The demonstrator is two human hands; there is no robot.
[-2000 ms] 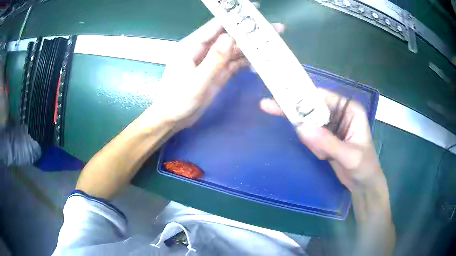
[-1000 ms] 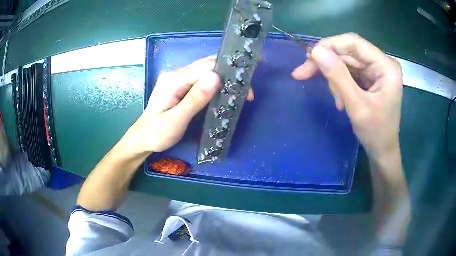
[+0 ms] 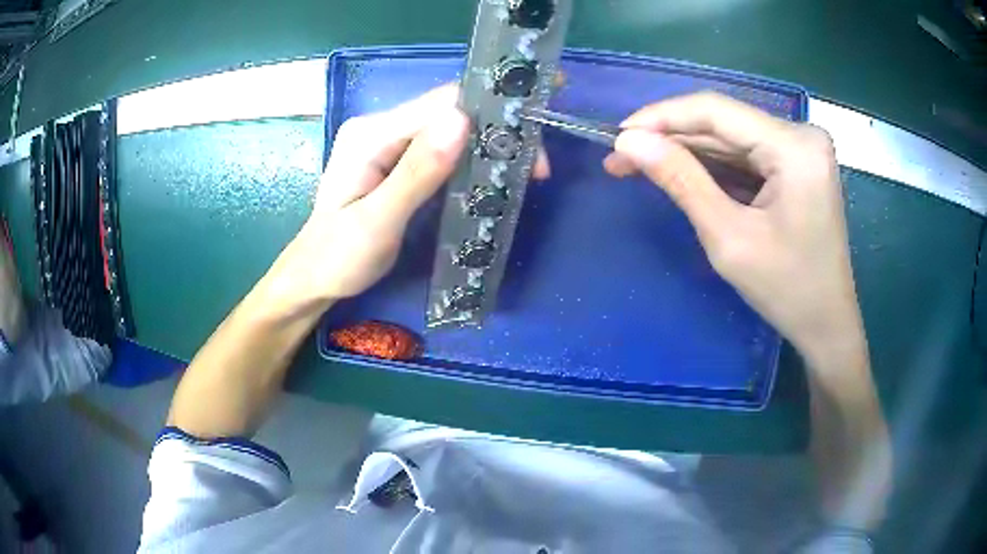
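A grey strip carrier (image 3: 492, 173) with a row of round black coil parts stands slanted over the blue work tray (image 3: 639, 281), its upper end cut off by the frame's top edge. My left hand (image 3: 395, 184) grips it from the left, thumb on the near face, fingertips showing past its right edge. My right hand (image 3: 747, 184) holds thin tweezers (image 3: 574, 126) like a pen. Their tips reach the strip's right part, between two coil parts; contact cannot be told. An orange-red clump of wire scraps (image 3: 376, 340) lies in the tray's near left corner.
Stacked black strips (image 3: 76, 227) with some red lie at left on the green bench (image 3: 216, 260). A white strip (image 3: 227, 105) crosses the bench behind the tray. Another person's sleeve (image 3: 54, 357) shows at the left edge. Tiny specks are scattered over the tray.
The strip has turned from a rightward slant to its coil face showing, lower end at left. My right hand let go of its end and brought the tweezers in from the right to the strip.
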